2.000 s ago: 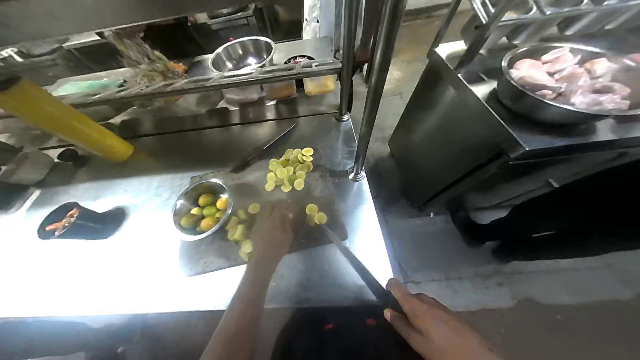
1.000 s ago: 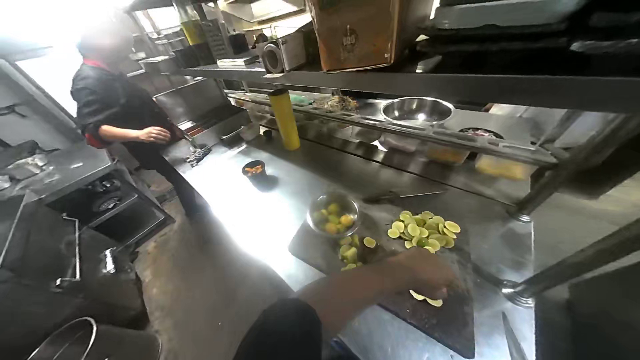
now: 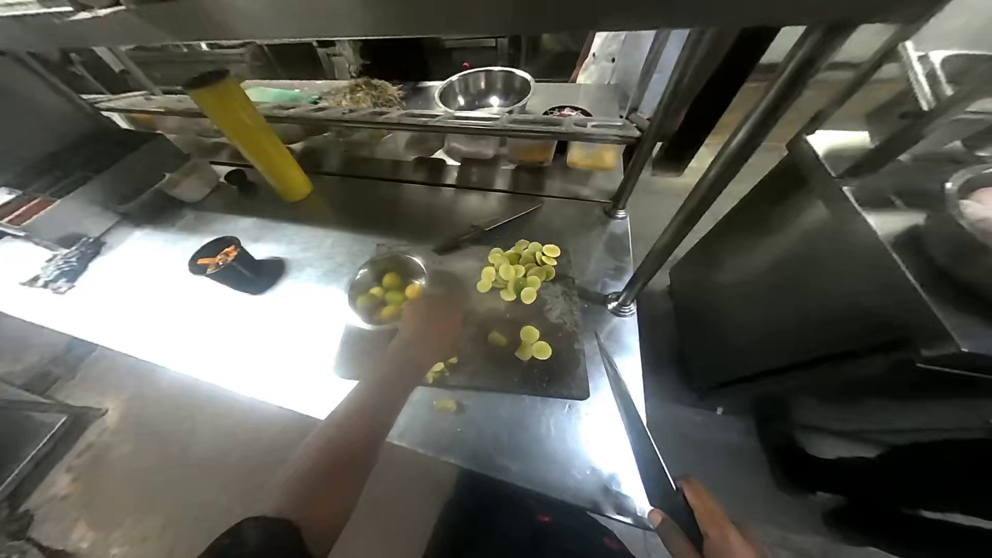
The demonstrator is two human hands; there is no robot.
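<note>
My left hand (image 3: 434, 322), blurred, is over the dark cutting board (image 3: 566, 380), just right of a steel bowl (image 3: 360, 279) of whole green and yellow limes (image 3: 393, 297). Its fingers and anything in them cannot be made out. My right hand (image 3: 709, 519) grips the handle of a large kitchen knife (image 3: 639, 426) at the lower right, its blade pointing up and left beside the board. A pile of lime slices (image 3: 518, 267) lies at the board's back, with several slices (image 3: 533, 345) nearer its front. Small lime pieces (image 3: 439, 370) lie by my left wrist.
A second knife (image 3: 484, 227) lies behind the board. On the left stand a black cup (image 3: 225, 263) with orange pieces and a yellow cylinder (image 3: 252, 136). Steel posts (image 3: 721, 167) rise at the counter's right corner. An empty steel bowl (image 3: 485, 89) stands on the rear shelf.
My left hand has moved from the slices at the board's right to beside the bowl of limes. The view has swung left and back.
</note>
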